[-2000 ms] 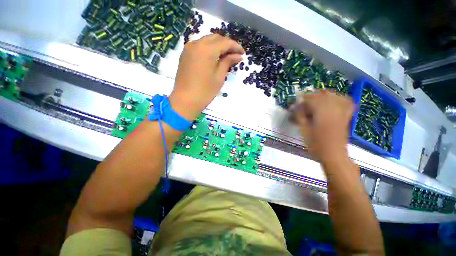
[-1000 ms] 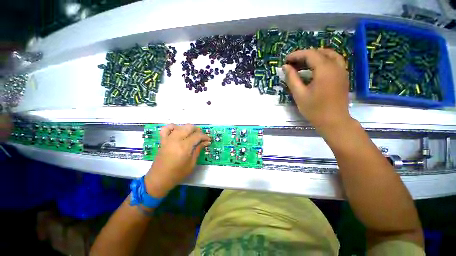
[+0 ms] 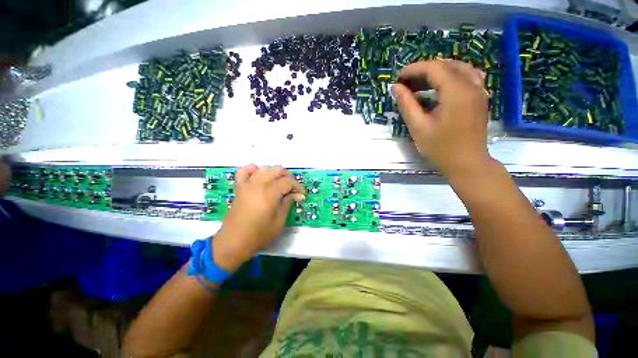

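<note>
A green PCB panel (image 3: 336, 203) with small parts standing on it lies on the rails in front of me. My left hand (image 3: 259, 203), with a blue wrist strap (image 3: 206, 260), rests over its left half, fingertips at the board; whether it holds a part is hidden. My right hand (image 3: 444, 112) is over the right pile of large green capacitors (image 3: 378, 63), thumb and forefinger pinched together with a small pale-ended piece showing, likely a capacitor. Small dark capacitors (image 3: 308, 63) lie in the middle and another green capacitor pile (image 3: 175, 98) lies at left.
A blue parts bin (image 3: 514, 84) full of green capacitors stands at right. Another PCB panel (image 3: 63, 187) is on the rails at left. A metal shaft with fittings (image 3: 556, 218) sits between the rails at right. Part of a person shows at the far left edge.
Since two seconds ago my left hand has moved from the dark parts down to the panel. My right hand has stayed around the right green pile. The panel has shifted slightly right in view.
</note>
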